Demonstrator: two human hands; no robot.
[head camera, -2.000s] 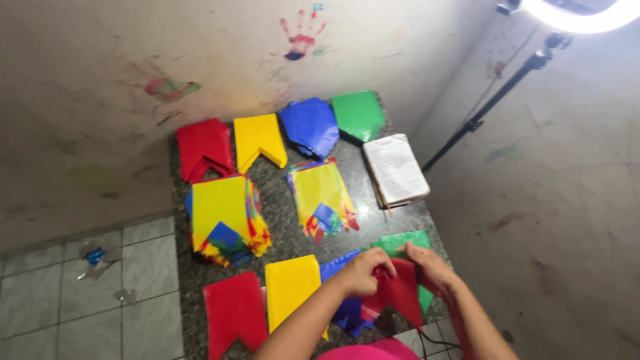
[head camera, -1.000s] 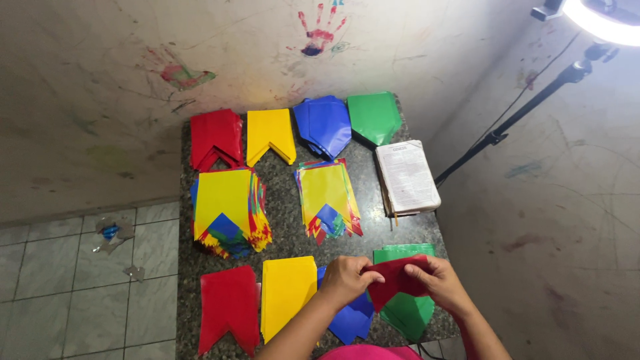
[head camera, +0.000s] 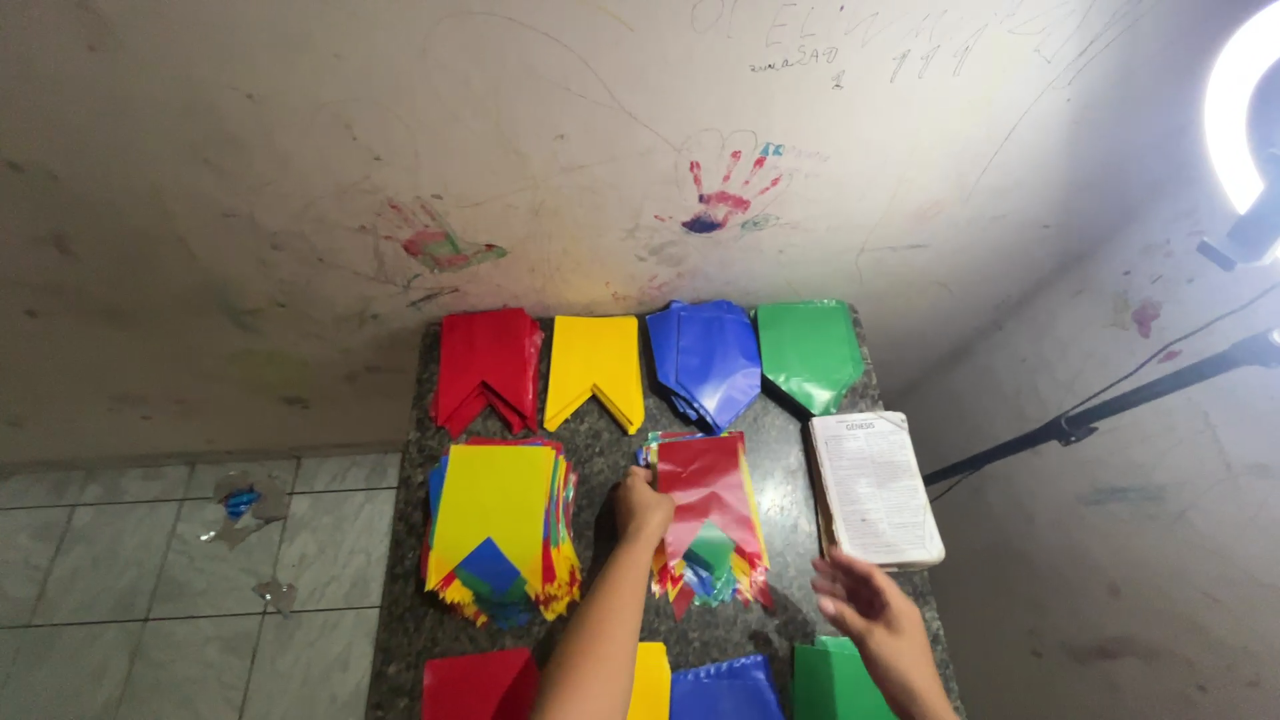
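Note:
My left hand (head camera: 643, 505) is at the left edge of the middle pile of mixed-colour plastic pennants (head camera: 703, 495), whose top one is red; its fingertips are partly hidden, so its hold is unclear. My right hand (head camera: 865, 605) hovers with fingers apart and nothing in it, just below the open book (head camera: 875, 490). Left of the middle pile lies a thicker mixed pile with a yellow pennant on top (head camera: 497, 500). Along the near edge lie red (head camera: 478, 685), yellow (head camera: 650, 685), blue (head camera: 725, 690) and green pennants (head camera: 835, 680), partly cut off by the frame.
Stacks of red (head camera: 487, 360), yellow (head camera: 595, 365), blue (head camera: 708, 360) and green pennants (head camera: 810, 350) line the far side of the granite tabletop (head camera: 610, 455), against a marked wall. A ring light on a dark stand (head camera: 1130, 400) is at the right. Scraps (head camera: 242, 502) lie on the tiled floor.
Both hands held a red pennant over the near row; now a red one tops the middle pile, where yellow showed before. My left hand has moved to that pile, and my right hand has let go.

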